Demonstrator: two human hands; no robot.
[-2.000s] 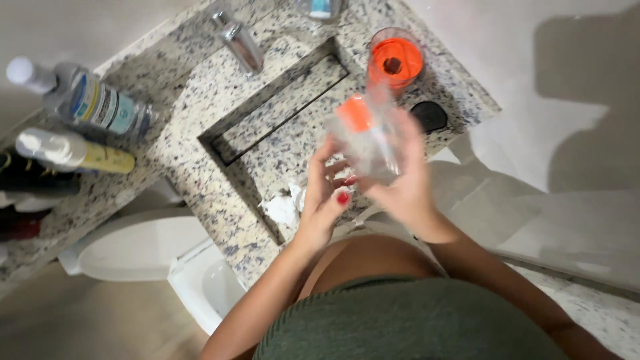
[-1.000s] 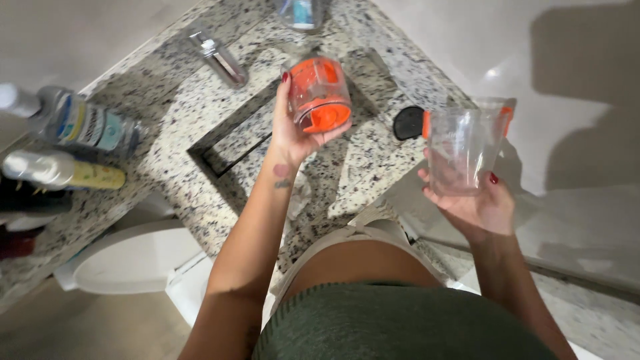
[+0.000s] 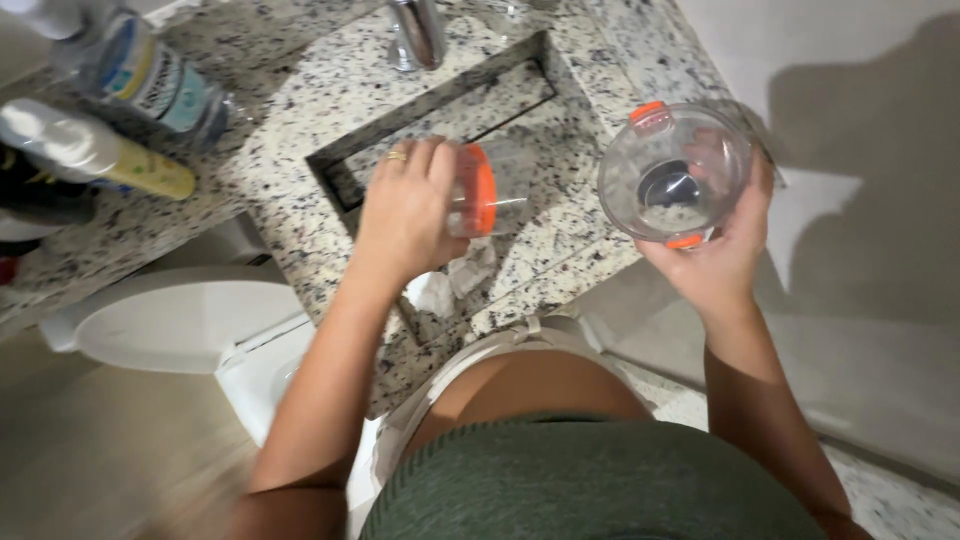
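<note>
My left hand (image 3: 416, 206) grips a clear plastic container with an orange band (image 3: 486, 189), tilted on its side over the stone sink basin (image 3: 510, 90). To the right, my right hand (image 3: 724, 232) holds a clear round cup (image 3: 619, 180) with orange clips on its rim, its mouth facing the camera. A dark round shape shows through the cup's bottom. Crumpled white paper (image 3: 433, 294) lies in the near part of the basin, just below my left hand.
A chrome faucet (image 3: 417, 37) stands behind the basin. A mouthwash bottle (image 3: 161, 79) and a yellow-labelled bottle (image 3: 142, 169) are at the left on the granite counter (image 3: 285, 135). Below them is a white toilet (image 3: 172, 322). A wall borders the right.
My left hand has turned the orange-banded container onto its side and lowered it. My right hand has tipped the clear cup so its mouth faces the camera. Two seconds ago both hands were together.
</note>
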